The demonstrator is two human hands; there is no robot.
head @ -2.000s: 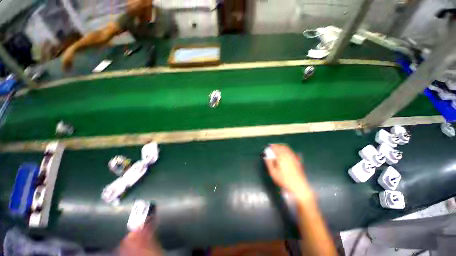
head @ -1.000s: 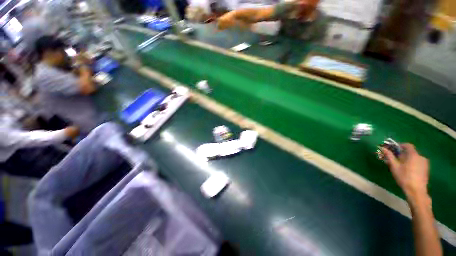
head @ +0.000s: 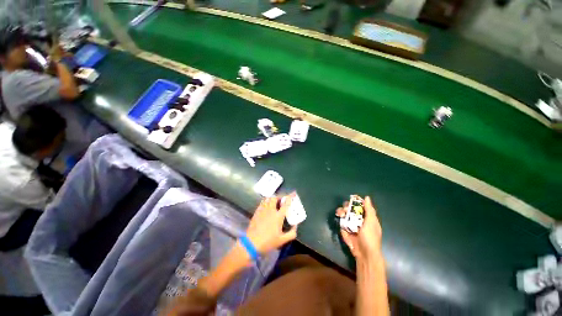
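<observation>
My left hand [head: 268, 227], with a blue wrist band, holds a white front shell [head: 294, 210] with dark holes over the bench's near edge. My right hand [head: 365, 229] holds an inner assembly [head: 353, 214], its open side with yellow and metal parts facing up. The two pieces are apart. Another white cover [head: 268, 183] lies on the bench just beyond my left hand. Beyond it lie several white pieces [head: 278, 143] in an uneven row, with one inner assembly [head: 266, 126] beside them.
Two lined bins [head: 191, 247] stand at left. A blue tray [head: 155, 103] and white fixture strip [head: 182, 110] lie on the bench. The green belt [head: 345, 92] carries two assemblies. Closed adapters [head: 542, 278] sit at far right. Two people [head: 31, 86] are at upper left.
The view has swung. My right hand has come back from over the belt to the bench with the assembly. My left hand has come into view holding a front shell.
</observation>
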